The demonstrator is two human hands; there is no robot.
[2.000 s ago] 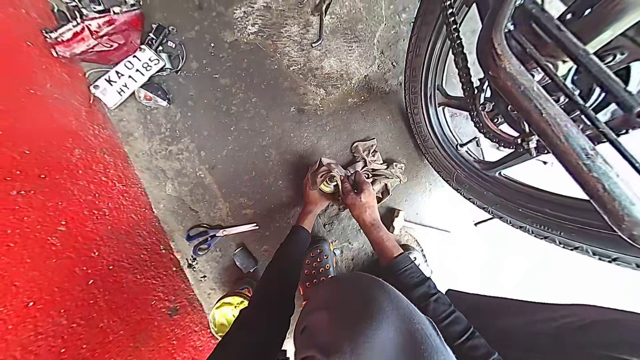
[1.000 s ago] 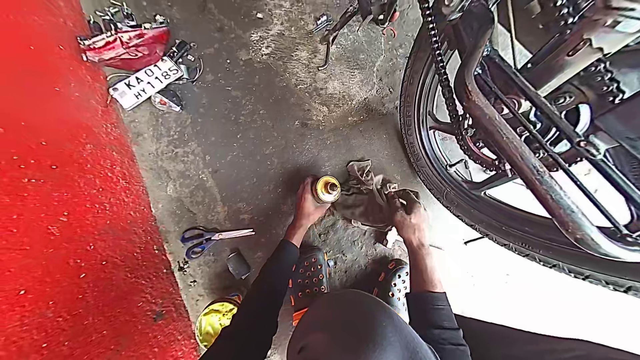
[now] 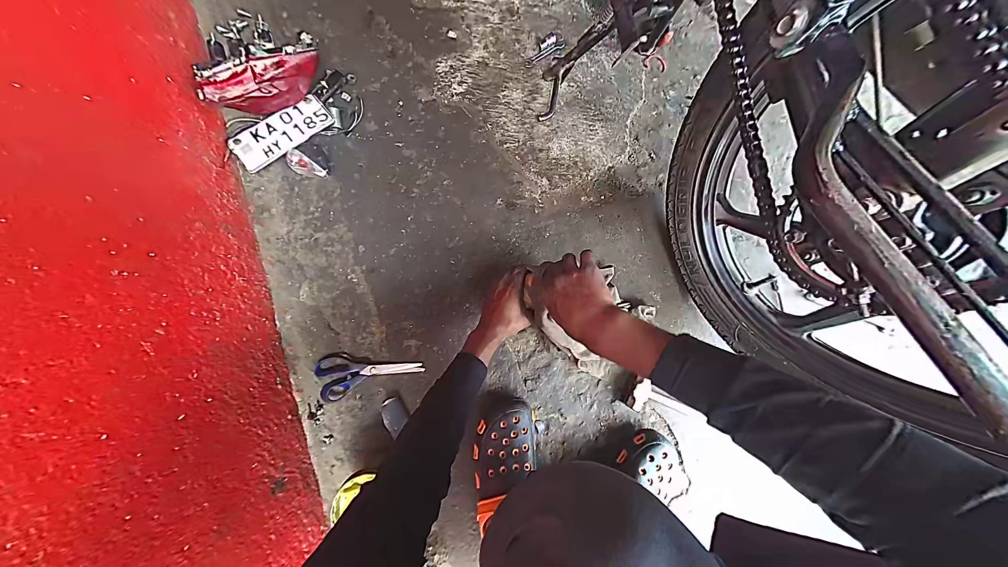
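My left hand [image 3: 506, 305] is closed around a small round metal part, of which only a slim brassy edge shows between my hands. My right hand [image 3: 573, 290] lies over the top of that part, its fingers curled and pointing away from me. A crumpled grey-brown rag [image 3: 579, 346] is beneath and beside my right hand, partly covered by it. Whether the right fingers also grip the rag cannot be made out.
Scissors with blue handles [image 3: 366, 372] and a small dark block [image 3: 394, 414] lie left of my left forearm. A motorcycle's rear wheel [image 3: 701, 236] with its chain [image 3: 746, 126] stands at right. A red tail piece [image 3: 264, 83] and number plate [image 3: 281, 134] lie upper left, beside the red floor [image 3: 142, 315].
My right hand has moved left from the rag onto the round part in my left hand. One second ago the part's yellowish top was uncovered; now it is mostly hidden.
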